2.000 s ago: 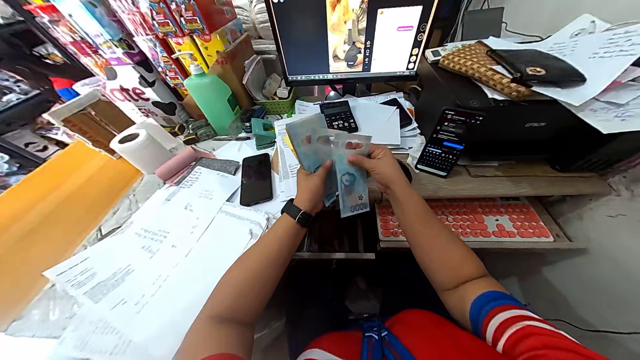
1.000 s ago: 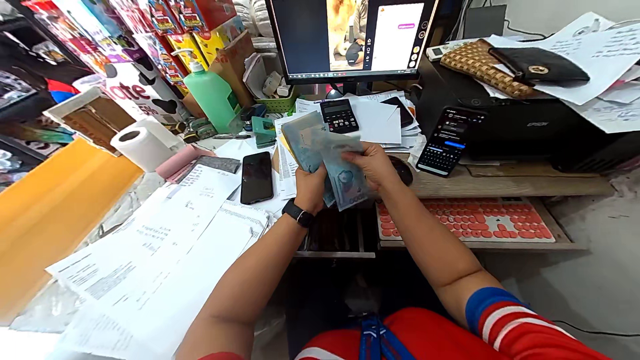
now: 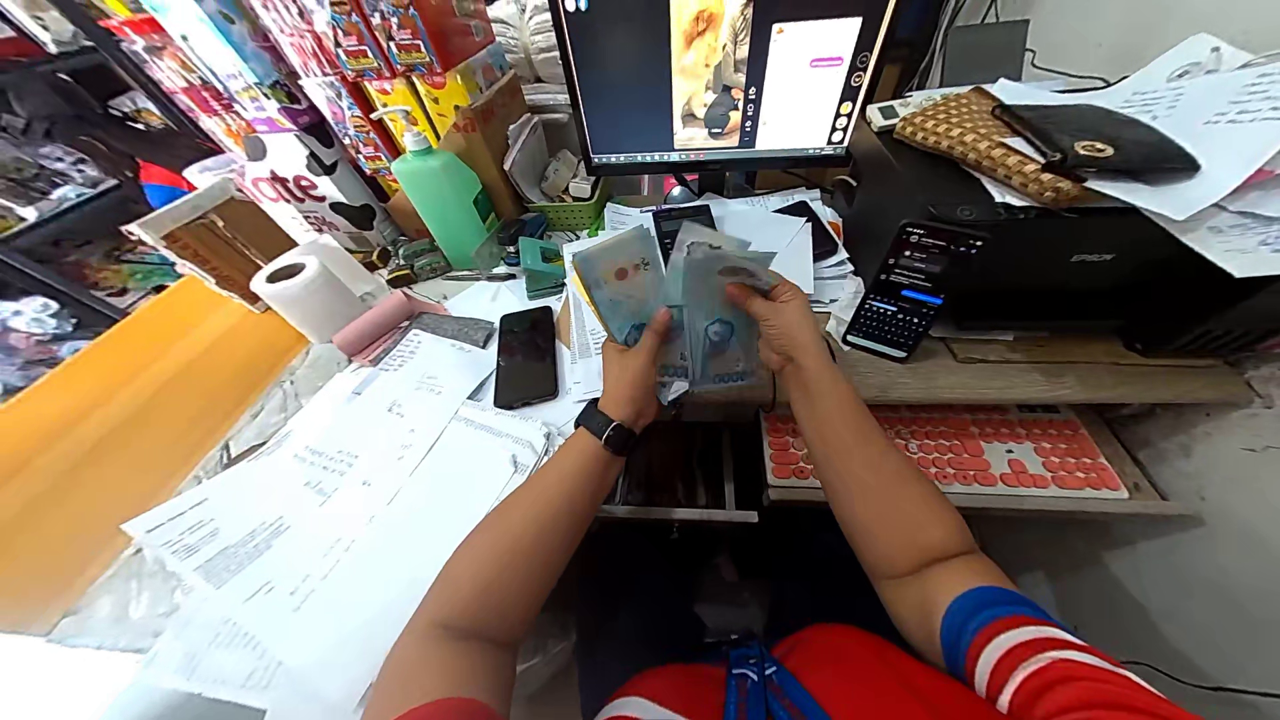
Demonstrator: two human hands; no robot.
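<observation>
Bluish-grey banknotes are spread between both hands in front of the monitor. My left hand (image 3: 637, 372), with a black smartwatch on its wrist, grips a stack of banknotes (image 3: 618, 280) near its lower end. At the upper right, my right hand (image 3: 775, 320) pinches more banknotes (image 3: 722, 340), which overlap the left stack. How many notes each hand has cannot be told. A dark phone (image 3: 526, 357) lies face up on papers left of my left hand. Behind the notes, a black calculator (image 3: 682, 228) is partly covered.
A monitor (image 3: 720, 165) stands behind, a green pump bottle (image 3: 445, 200) and paper roll (image 3: 305, 290) to the left. Papers (image 3: 330, 480) cover the left side. At right are a lit phone (image 3: 912, 290), a black printer (image 3: 1070, 270) and a coral-and-white keyboard (image 3: 960, 455) below the desktop.
The notes in my right hand have shifted and fanned out differently beside the left stack. Both hands still grip banknotes, and the forearms have stayed nearly in place.
</observation>
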